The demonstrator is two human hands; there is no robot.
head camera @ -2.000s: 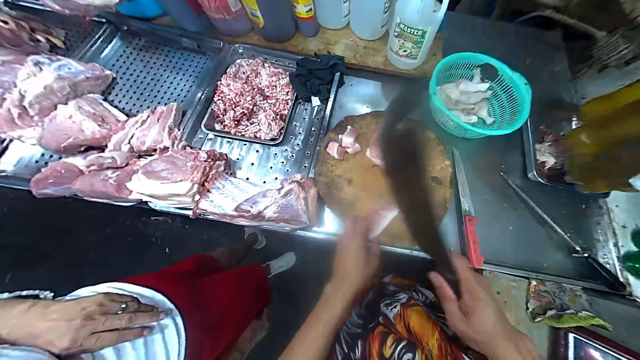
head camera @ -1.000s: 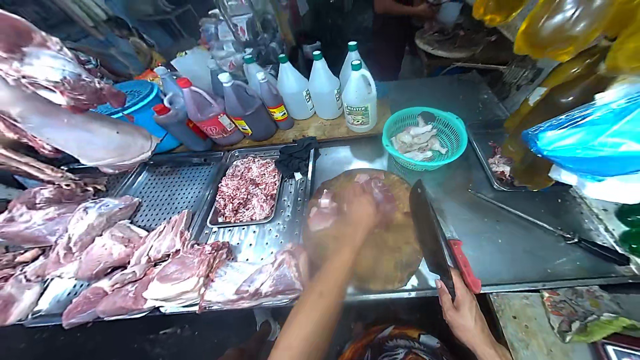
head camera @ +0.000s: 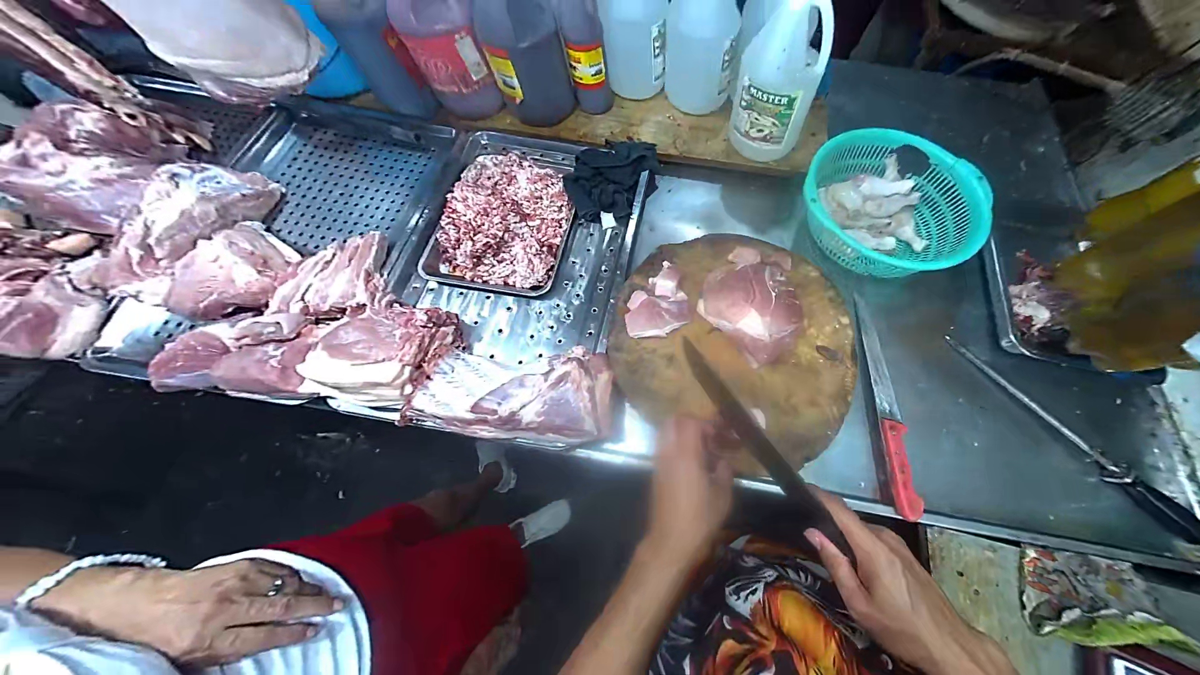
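Observation:
A broad dark-bladed knife [head camera: 750,431] is held by its handle in my right hand [head camera: 872,572], its tip pointing up and left over the round wooden chopping block [head camera: 825,403]. At the block's near edge my left hand [head camera: 692,473] is blurred, beside the blade; a small piece of meat seems to be at its fingers, partly hidden. A large pink piece of raw meat [head camera: 753,305] lies on the upper middle of the block. Several smaller cut pieces [head camera: 659,309] lie to its left. Right of the block rests a red-handled knife [head camera: 895,450].
A green plastic basket [head camera: 975,202] holds pale meat pieces. Ground meat [head camera: 506,220] fills a metal tray at left, near large raw cuts [head camera: 516,394]. A sharpening steel [head camera: 1041,408] lies right. Bottles [head camera: 778,84] line the back. Another person's hand [head camera: 206,609] is at lower left.
My left hand has moved from the meat on the block to the near edge. The large piece now lies uncovered. The broad knife has swung from the block's right side to over its near part.

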